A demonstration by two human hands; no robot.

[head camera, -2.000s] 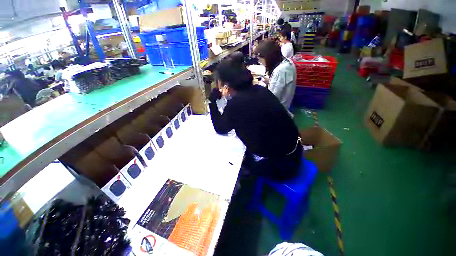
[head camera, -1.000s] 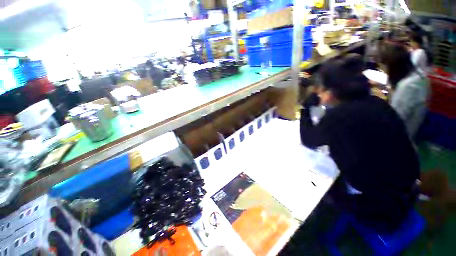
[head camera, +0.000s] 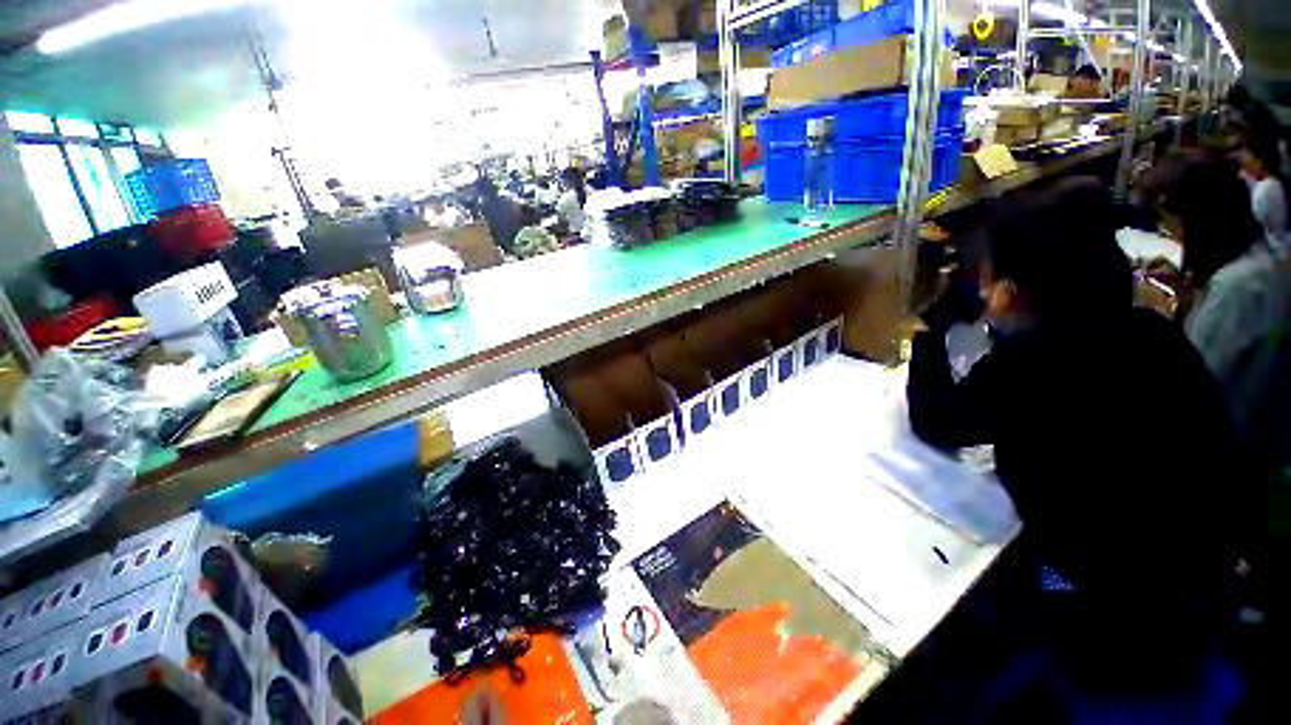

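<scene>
A large tangled heap of glossy black cables [head camera: 513, 545] lies on the bench nearest in front of me. An orange, black and white printed sheet [head camera: 776, 659] lies flat to its right, and another orange sheet [head camera: 545, 683] lies below the heap. A row of open white boxes [head camera: 658, 442] with brown flaps up stands under the shelf edge. Closed white boxes [head camera: 177, 623] are stacked at the lower left. Small pale, blurred shapes show at the bottom edge; I cannot tell what they are. Neither my left hand nor my right hand can be made out.
A green-topped shelf [head camera: 474, 329] crosses above the bench, with a metal pot [head camera: 347, 333], a clear plastic bag [head camera: 85, 425] and a blue bin [head camera: 857, 149]. A blue block [head camera: 319, 496] lies behind the cables. A person in black [head camera: 1104, 411] sits at the right.
The view has swung left. The cable heap, metal pot and stacked boxes have come into fuller view, while the floor and brown cartons at the right have left it. The seated person remains bent over the bench.
</scene>
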